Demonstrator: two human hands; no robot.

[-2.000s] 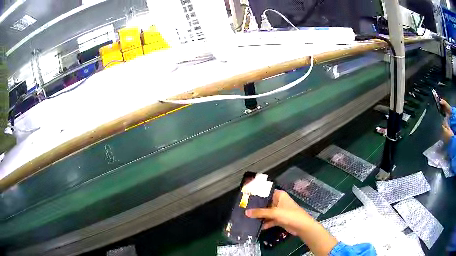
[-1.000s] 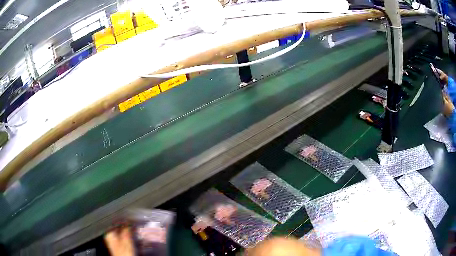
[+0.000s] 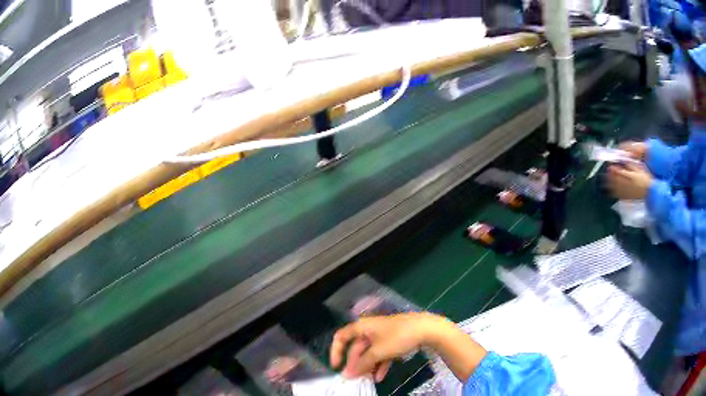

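My right hand [image 3: 391, 340] is at the lower centre, fingers curled downward. A whitish bubble bag [image 3: 333, 386] lies just below its fingertips, cut off by the bottom edge; whether the fingers grip it is unclear. My left hand is not in view. Filled bubble bags with pinkish patches lie on the dark green belt, one left of the hand [image 3: 280, 365] and one partly behind it [image 3: 360, 298]. A glaring white pile of bubble bags [image 3: 542, 340] lies to the right. Bare dark display modules [image 3: 495, 237] lie farther up the belt.
A black-and-white post [image 3: 554, 178] stands beyond the pile. A raised white shelf with a wood-coloured edge [image 3: 310, 100] and a hanging white cable [image 3: 371, 116] crosses the view. Yellow boxes [image 3: 143, 77] stand behind. Another person in blue [image 3: 677, 186] works at the right.
The view has shifted. My left hand, earlier on a filled bag at lower left, is out of view. My right hand is now visible past the wrist. The filled bags appear lower and farther left.
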